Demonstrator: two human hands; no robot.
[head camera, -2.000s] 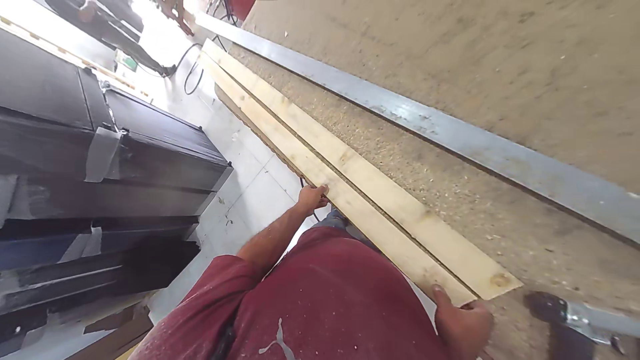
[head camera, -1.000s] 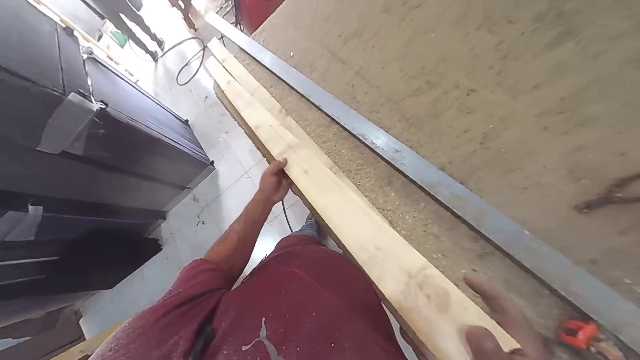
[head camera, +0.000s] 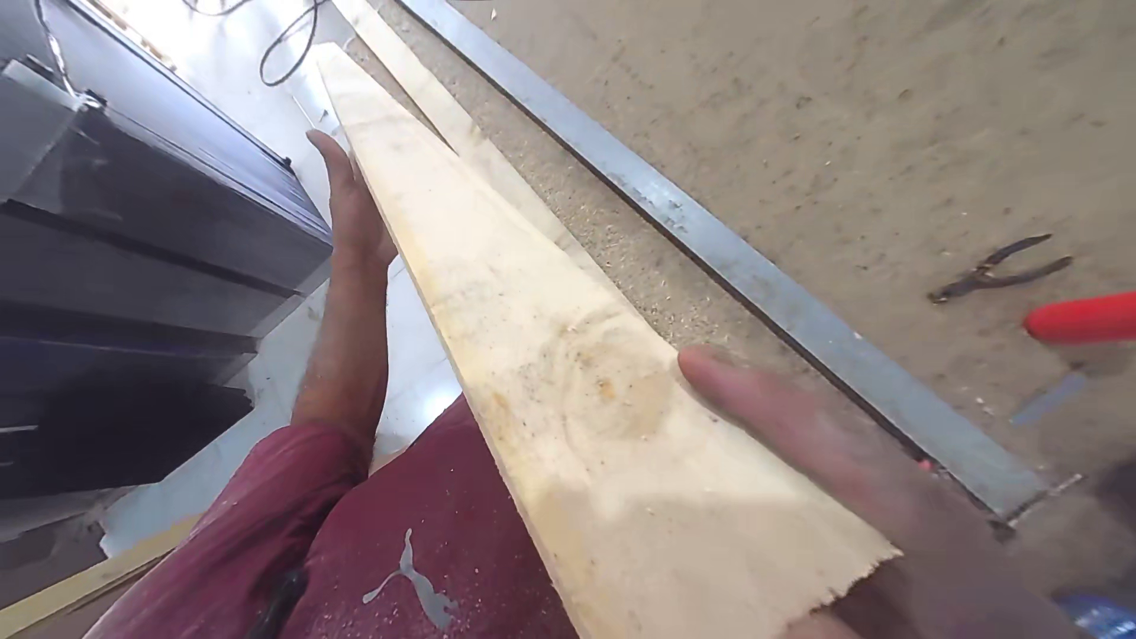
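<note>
A long pale wooden board (head camera: 532, 311) is raised close to the camera, its rough sawn end at the lower right. My right hand (head camera: 816, 444) grips it near that end, thumb along its right edge and fingers underneath, slightly blurred. Further up, my left hand (head camera: 353, 204) supports its left edge from below, thumb apart; its fingers are mostly hidden by the board. A second wooden board (head camera: 470, 133) lies behind it on the sawdust-strewn work surface. Beyond that, a long metal straightedge (head camera: 657, 195) runs diagonally.
Pliers (head camera: 985, 273) with dark handles lie on the work surface (head camera: 843, 115) at the right, near a red object (head camera: 1083, 318). Dark wrapped panels or cabinets (head camera: 151, 240) stand at the left. A cable (head camera: 293, 49) loops over the pale floor at the top.
The near board has been lifted off the surface toward the camera, apart from the second board. My right hand, which was open above its end one second ago, now grips it.
</note>
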